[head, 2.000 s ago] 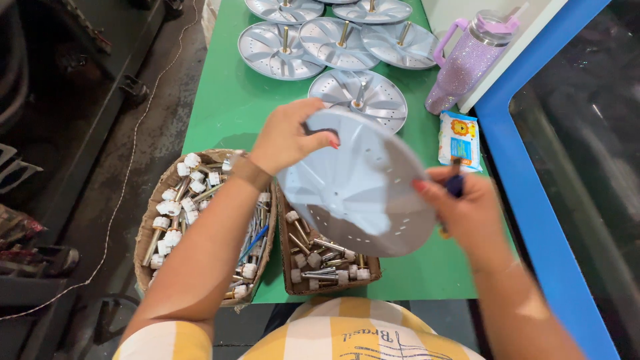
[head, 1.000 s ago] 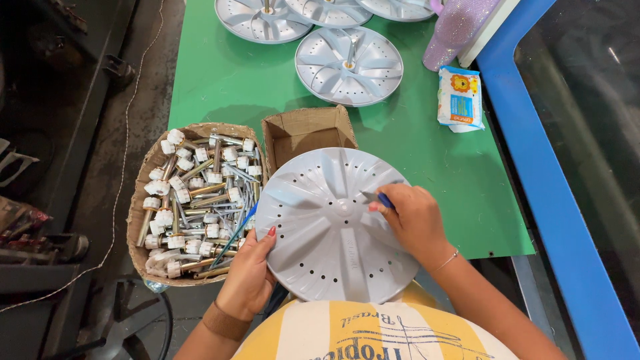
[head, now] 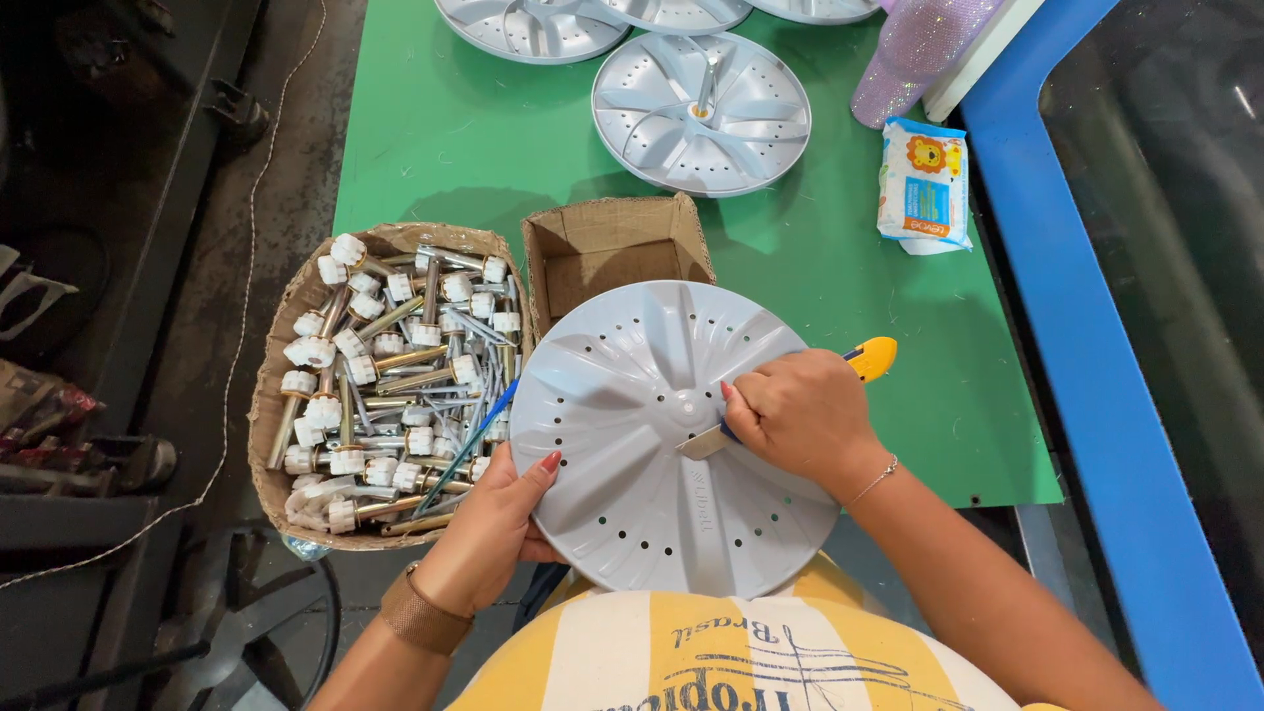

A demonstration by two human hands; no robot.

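A round grey plastic disc with moulded ribs and small holes, likely a washing machine pulsator (head: 612,395), is tilted in front of my body. My left hand (head: 509,518) grips its left rim, thumb on the face. In my right hand (head: 805,420) is a utility knife (head: 869,357) with a yellow and dark blue handle; its blade lies against the disc just below the central hub. Left of the disc, a cardboard box (head: 272,395) holds several metal shafts with white plastic gears. Behind the disc stands a smaller cardboard box (head: 622,212); the visible part of its inside shows no parts.
On the green tabletop (head: 444,128), several similar discs (head: 652,118) lie at the back, the nearest with a metal shaft upright. A wipes pack (head: 923,188) and a glittery purple tumbler (head: 913,59) are at right, beside a blue frame (head: 1086,247). A cord runs along the left.
The disc, held higher over the table two seconds ago, is now close to my body. My left hand has moved from its upper rim to its left edge. The knife blade has shifted below the hub.
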